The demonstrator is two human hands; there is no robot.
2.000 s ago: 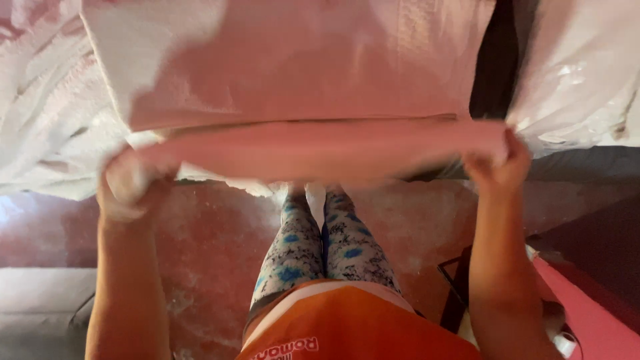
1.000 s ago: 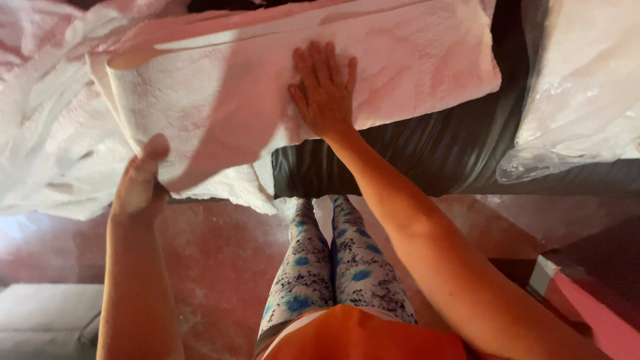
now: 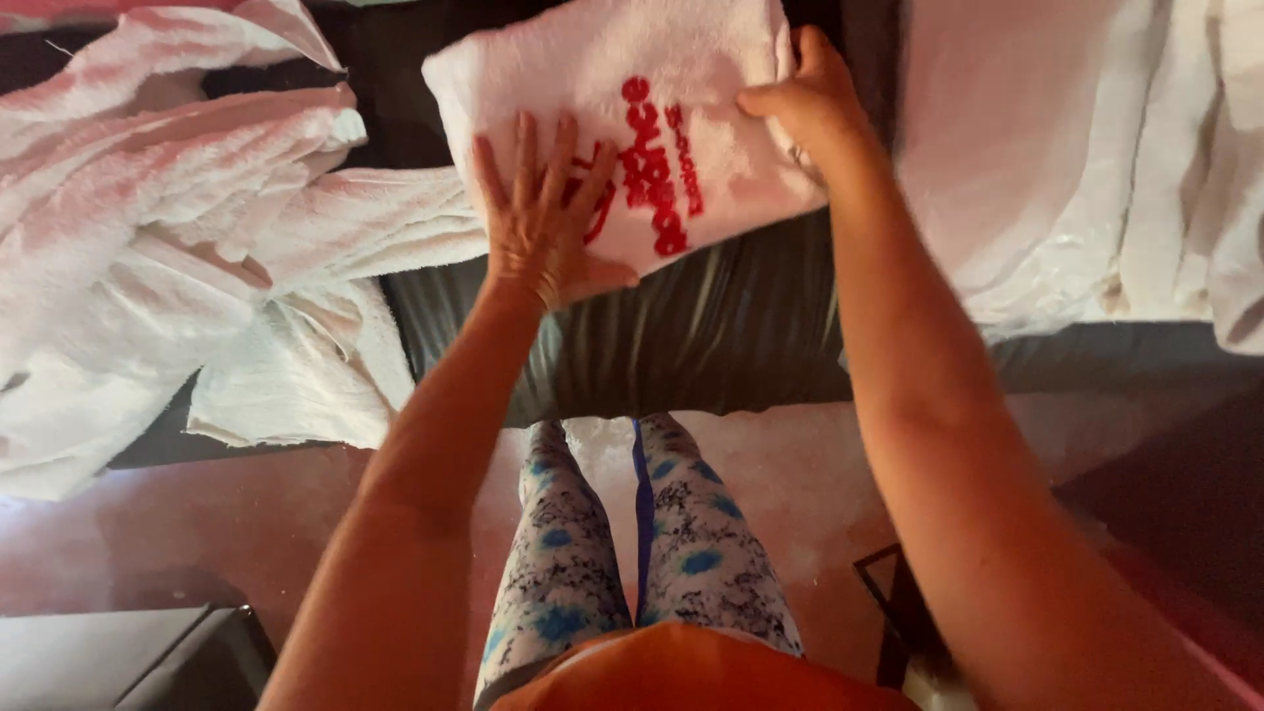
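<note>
A white terry towel (image 3: 731, 148), folded into a compact rectangle with red lettering on its upper face, lies at the top centre on a dark, wrinkled cover (image 3: 691, 326). My left hand (image 3: 548, 217) rests flat on the towel's left part, fingers spread, covering some of the lettering. At the towel's right edge, my right hand (image 3: 815, 104) grips the folded layers, thumb on top and fingers behind the edge. The far edge of the towel runs out of view.
Loose, crumpled white towels (image 3: 227, 227) spread over the left side of the dark surface. On the right lie a clear plastic wrapping (image 3: 1027, 247) and more white cloth (image 3: 1175, 168). A dark box-like object (image 3: 128, 657) stands on the floor at lower left, and a dark frame (image 3: 894, 602) at lower right.
The towel was held stretched between both hands, then lay folded in a long strip under my right hand; now it is a smaller rectangle. My right hand has moved to its right edge, my left onto its top.
</note>
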